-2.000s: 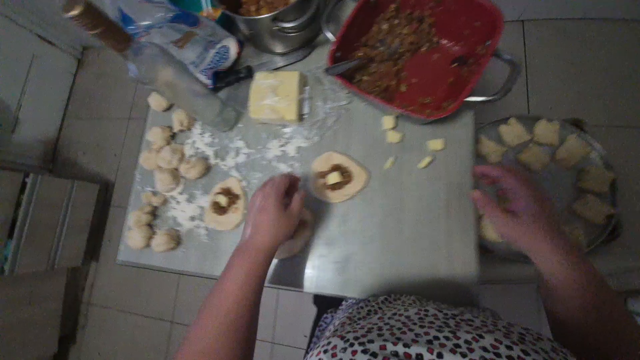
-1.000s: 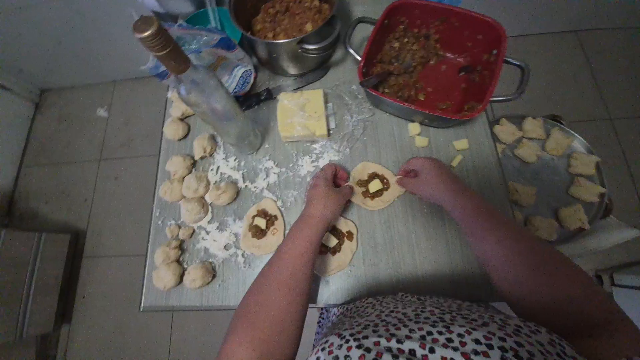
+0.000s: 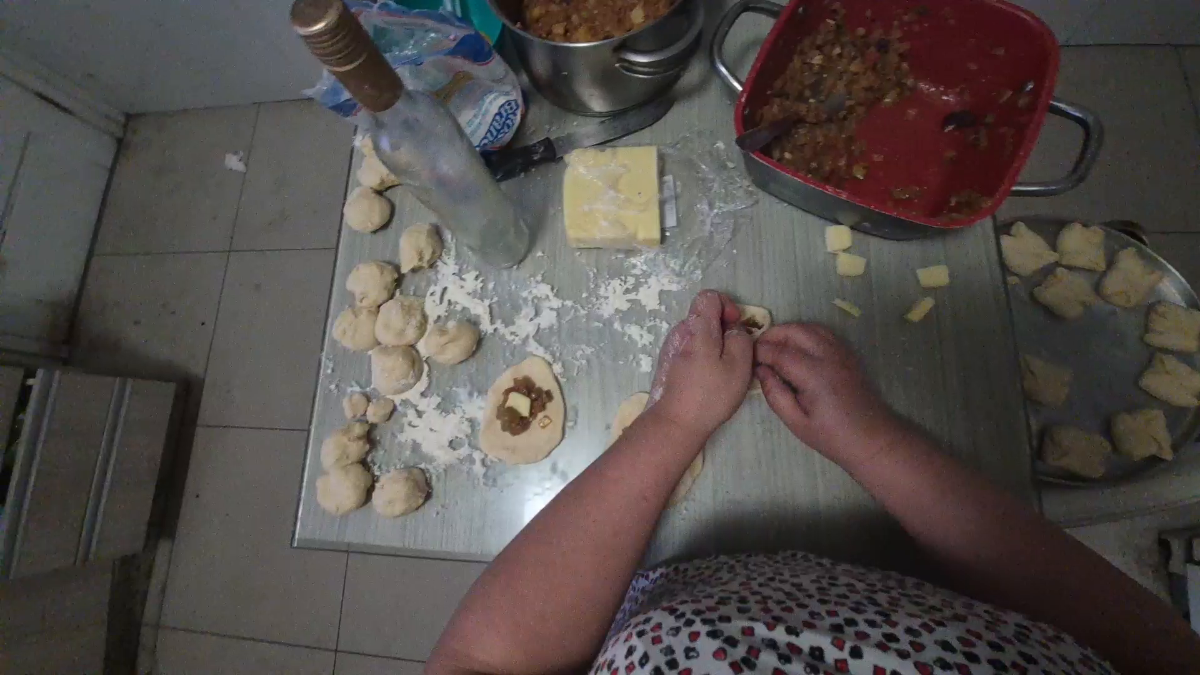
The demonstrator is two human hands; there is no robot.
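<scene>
A filled dough round (image 3: 756,317) is pinched between my left hand (image 3: 703,361) and my right hand (image 3: 811,384), which meet over it and hide most of it. Part of another dough round (image 3: 630,412) shows beneath my left wrist. Farther left an open dough round (image 3: 548,441) lies flat with brown filling and a piece of cheese (image 3: 517,404) on it. Small cut pieces of cheese (image 3: 850,264) lie beyond my right hand. A yellow block of cheese or butter (image 3: 611,202) rests on plastic wrap near the table's middle.
Dough balls (image 3: 400,321) line the left side beside scattered flour (image 3: 459,300). Behind stand a glass bottle (image 3: 450,178), a knife (image 3: 614,124), a steel pot of filling (image 3: 591,70) and a red-lined pan (image 3: 975,178). A round metal tray (image 3: 1106,361) of shaped dough pieces is at right.
My right hand has come from the tray at right to the dough. Both hands, which held the round's edges apart a second ago, are now close together over it, with its sides drawn up.
</scene>
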